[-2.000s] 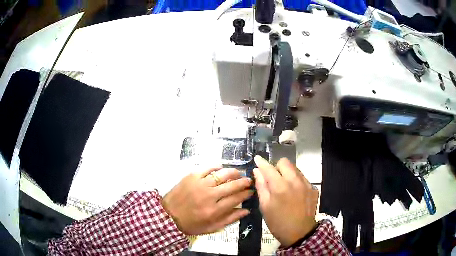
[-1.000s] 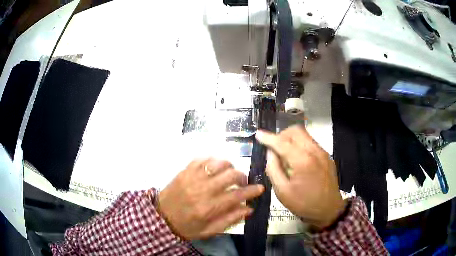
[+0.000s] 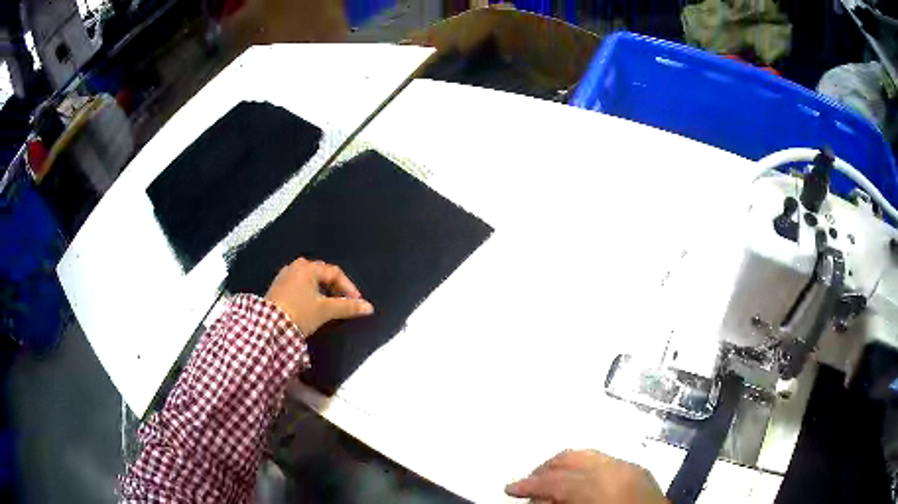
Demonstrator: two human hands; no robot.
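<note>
My left hand [image 3: 320, 298] is over the near black mesh panel stack [image 3: 404, 231], thumb and index finger close together at its surface. Whether it pinches a layer cannot be told. My right hand [image 3: 591, 479] rests low on the white table, partly cut off by the bottom edge, with nothing visible in it. A narrow black strip, perhaps zipper tape [image 3: 707, 455], runs from under the needle area of the sewing machine [image 3: 778, 285] towards the bottom edge.
A second dark mesh stack [image 3: 236, 177] lies on the adjoining white board [image 3: 128, 285]. A blue crate [image 3: 689, 94] and a cardboard box [image 3: 512, 44] stand behind the table. A shiny bed cover [image 3: 665, 387] lies left of the strip. More black material is at the lower right.
The view has swung left. My left hand has left the strip and moved onto the mesh stack. My right hand has moved off the strip to the table left of it.
</note>
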